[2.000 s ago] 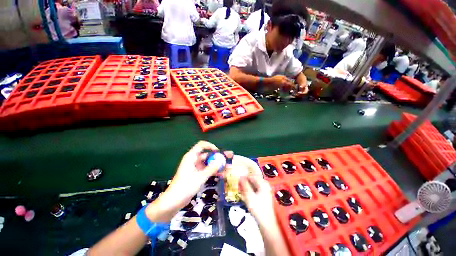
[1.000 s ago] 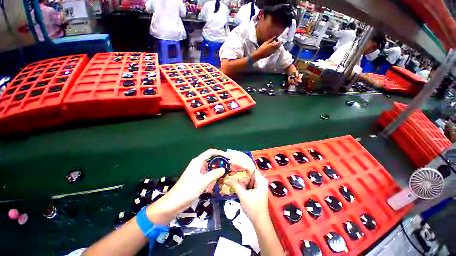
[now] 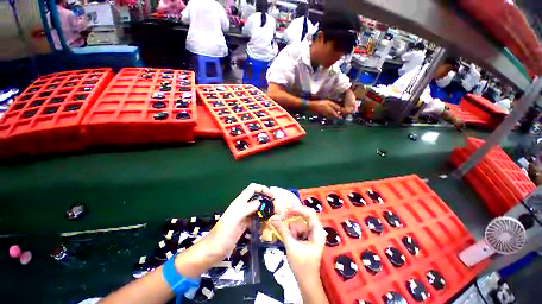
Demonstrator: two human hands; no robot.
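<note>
My left hand, with a blue wrist strap, holds a round black unit with shiny coloured reflections on its face. My right hand is close on its right, thumb and fingers together over the blue bin with cream-white contents. Whether the right fingers hold a small piece is too small to tell. The large red tray lies to the right, with black discs in several pockets. Small black parts with white tabs lie left of the bin, some on clear plastic.
Red trays with discs stand across the green belt. A pale stick, a loose unit and pink blobs lie left. A white fan stands right. A person in white works opposite.
The unit's face was tilted differently in my left hand before. My right hand has shifted slightly right and down from the unit. The person opposite has lowered a hand from the face.
</note>
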